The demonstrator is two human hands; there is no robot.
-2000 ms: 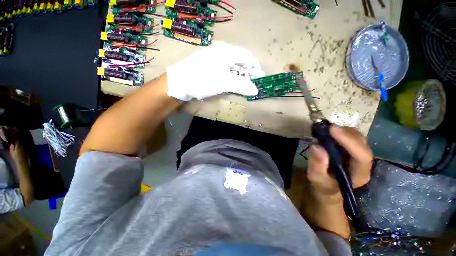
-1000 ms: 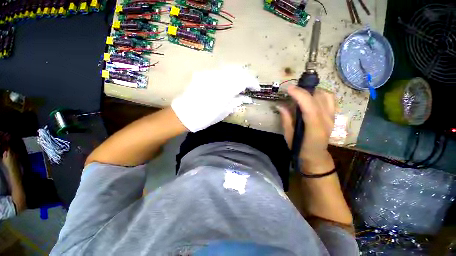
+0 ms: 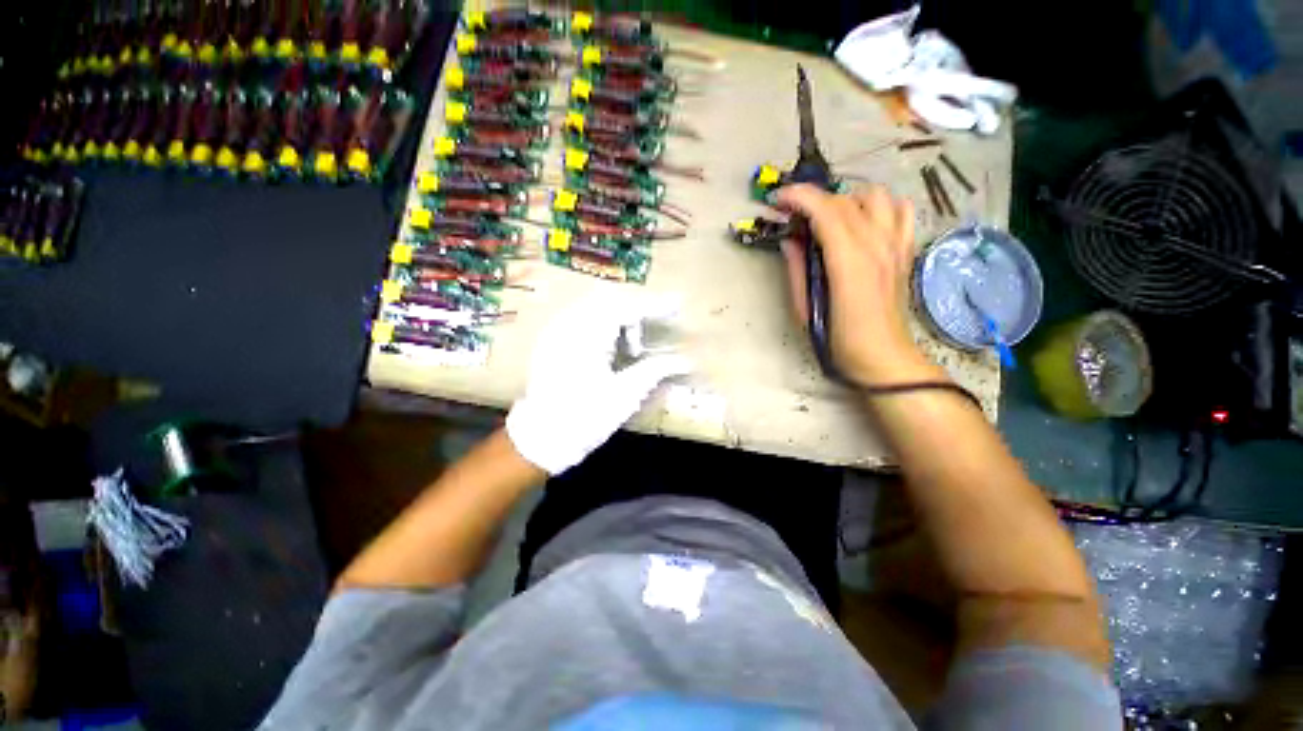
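My right hand [image 3: 860, 279], bare, is closed around the black handle of a soldering iron [image 3: 807, 122], its tip towards the far edge. A circuit board [image 3: 757, 230] with a yellow block shows at its fingertips, mostly hidden; I cannot tell if it is gripped or lying. Another board [image 3: 769, 177] shows beyond it, partly covered. My left hand [image 3: 593, 374], in a white glove, is over the cream board near its front edge, thumb and fingers apart. A small dark patch shows by its fingers; no circuit board shows there.
Two columns of boards [image 3: 603, 200] lie on the left of the cream board [image 3: 743, 400]. On the right are a round dish [image 3: 980, 290], brown sticks [image 3: 939, 190], a yellowish pot [image 3: 1093, 366] and a fan [image 3: 1160, 226]. White cloth [image 3: 929, 72] lies at the far right corner.
The board has left my gloved hand. My right hand has moved away from me with the iron, to the boards on the right. The view now takes in more of the far bench.
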